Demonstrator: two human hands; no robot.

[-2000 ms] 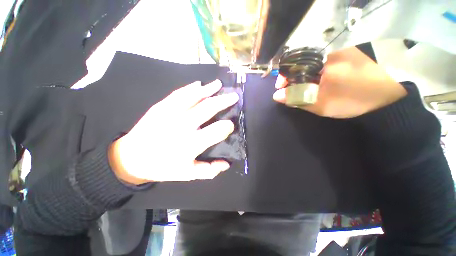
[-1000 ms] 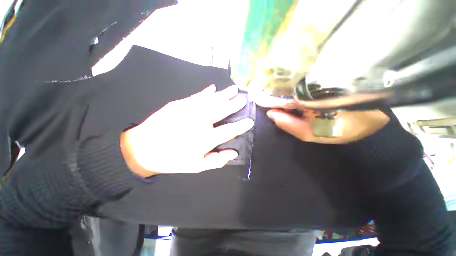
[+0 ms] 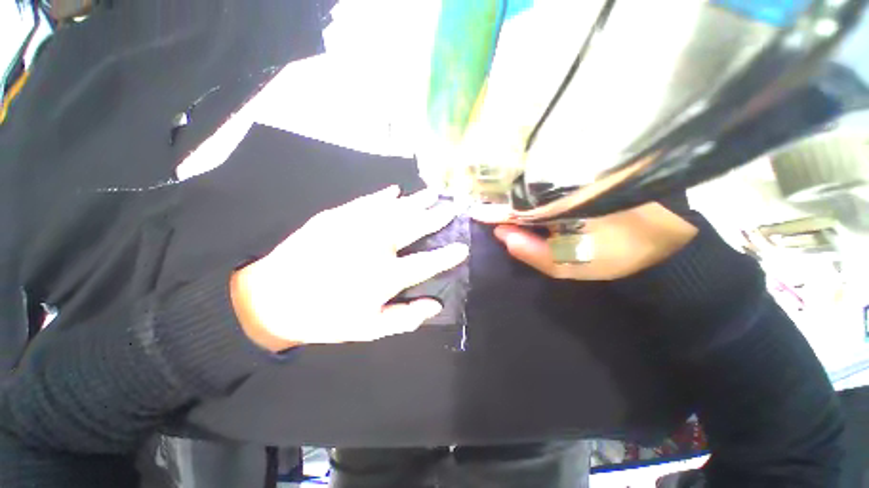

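A large matte black garment panel lies under both hands. A small dark welt strip or pocket piece lies on it, with a thin pale line along its right edge. My left hand lies flat on the panel and strip, fingers spread, fingertips just left of the line. My right hand is at the right of the needle area, thumb on the cloth; the machine head hides its upper part. A pale knob-like part shows in front of it. Glare and the machine head hide the needle and presser foot.
The white and chrome machine head, with a green strip, fills the upper right. More black cloth is heaped at the left. Metal items lie at the far right. The wearer's lap shows below the panel.
The view has shifted, and the machine head covers more of my right hand. The panel and strip have moved up towards the needle area, with my left hand still flat on them.
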